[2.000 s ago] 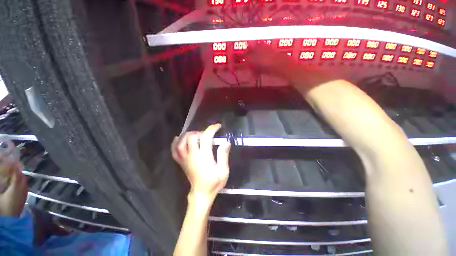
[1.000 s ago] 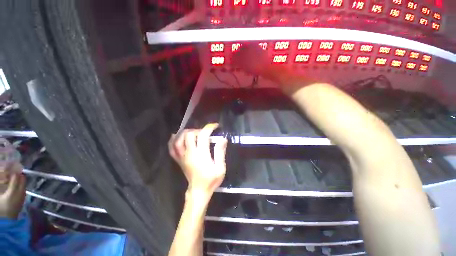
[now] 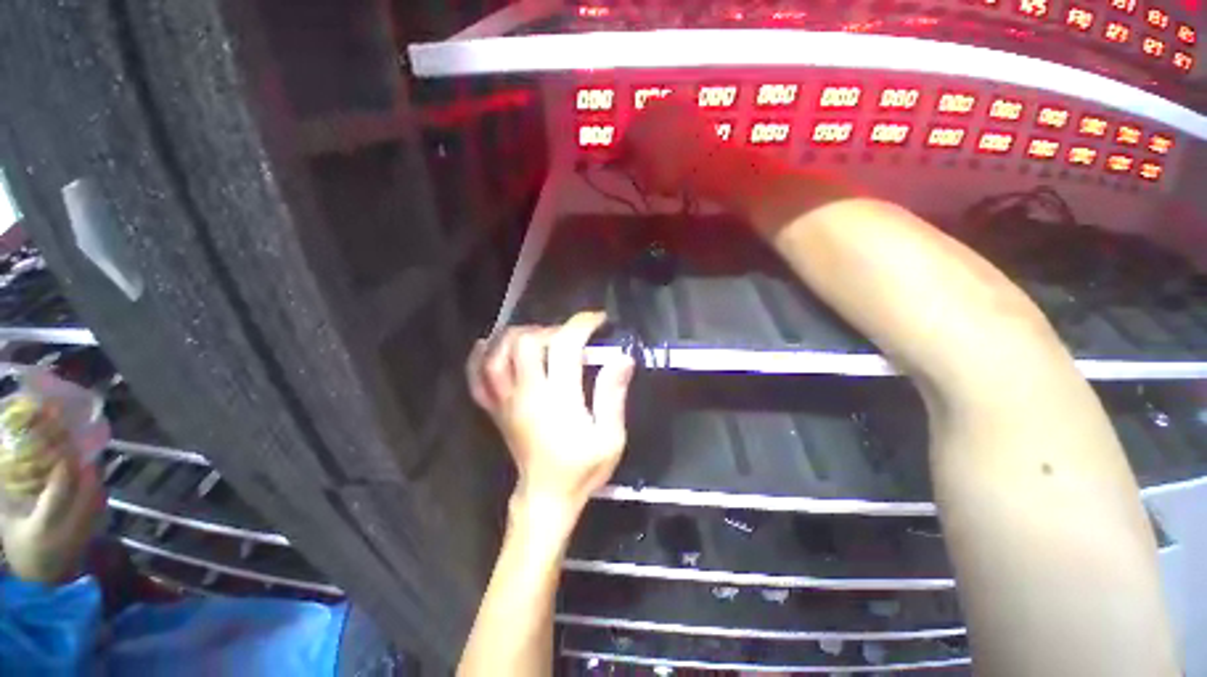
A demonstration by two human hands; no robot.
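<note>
My right hand (image 3: 682, 148) reaches deep to the back panel (image 3: 794, 169), over the red digits near its left end. Its fingers are blurred in the red glow, so I cannot tell whether they hold a plug. Thin black cables (image 3: 612, 185) hang from the panel just left of and below it. My left hand (image 3: 549, 403) rests at the front edge of the ribbed shelf (image 3: 755, 360), thumb and index finger apart around the edge. Shiny dark leads (image 3: 646, 347) cross the edge beside its fingertips. A black rounded lump (image 3: 655, 262) lies on the shelf behind.
A thick dark side wall (image 3: 212, 265) stands at left. Beyond it are another person's hand (image 3: 46, 496) and blue sleeve. A white shelf edge (image 3: 794, 50) crosses above my right forearm. A cable bundle (image 3: 1019, 209) lies at back right. More shelves are stacked below.
The view has shifted, so the shelves sit slightly higher in the picture. My right hand stays at the panel's left part, and my left hand stays at the shelf edge. The other person's hand shows more.
</note>
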